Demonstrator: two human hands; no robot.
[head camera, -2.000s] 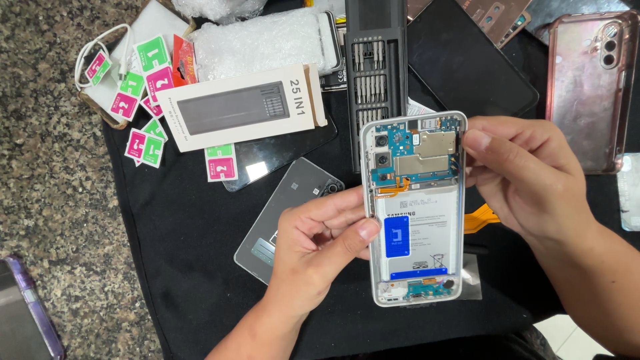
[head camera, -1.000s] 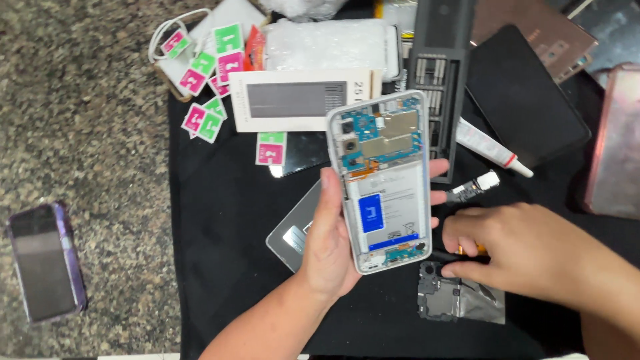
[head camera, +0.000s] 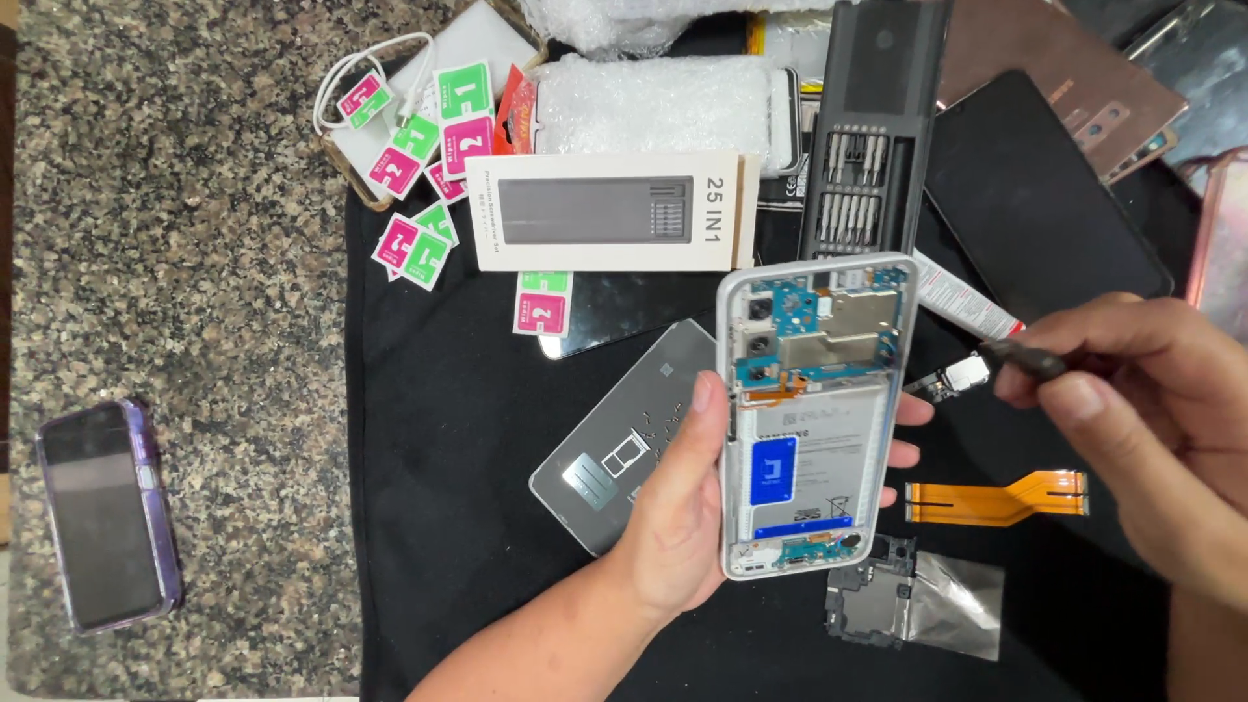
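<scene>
My left hand (head camera: 682, 497) holds an opened smartphone (head camera: 829, 429) upright, its circuit board, cameras and battery showing. My right hand (head camera: 1141, 409), to the right of the phone, pinches a small dark tool (head camera: 1032, 361) whose kind is not clear. Just left of those fingertips lies a small silver part (head camera: 960, 375) on the black cloth. Below it is an orange flex cable (head camera: 999, 497). A dark plastic inner cover (head camera: 873, 600) with a silvery film (head camera: 954, 604) lies under the phone's lower end. Behind my left hand a grey back panel (head camera: 604, 458) carries a SIM tray (head camera: 625, 452) and tiny screws.
A precision screwdriver set case (head camera: 863, 117) stands behind the phone, beside its white box (head camera: 604, 214). Bubble-wrapped items (head camera: 663, 107), wipe packets (head camera: 463, 122), a tube (head camera: 960, 292) and a dark phone panel (head camera: 1048, 195) lie around. A purple-cased phone (head camera: 102, 517) rests on the granite at left.
My right hand has left the phone's edge, reached toward the cloth beside it, and now is raised with a dark tool. The orange flex cable lies uncovered. My left hand still holds the phone.
</scene>
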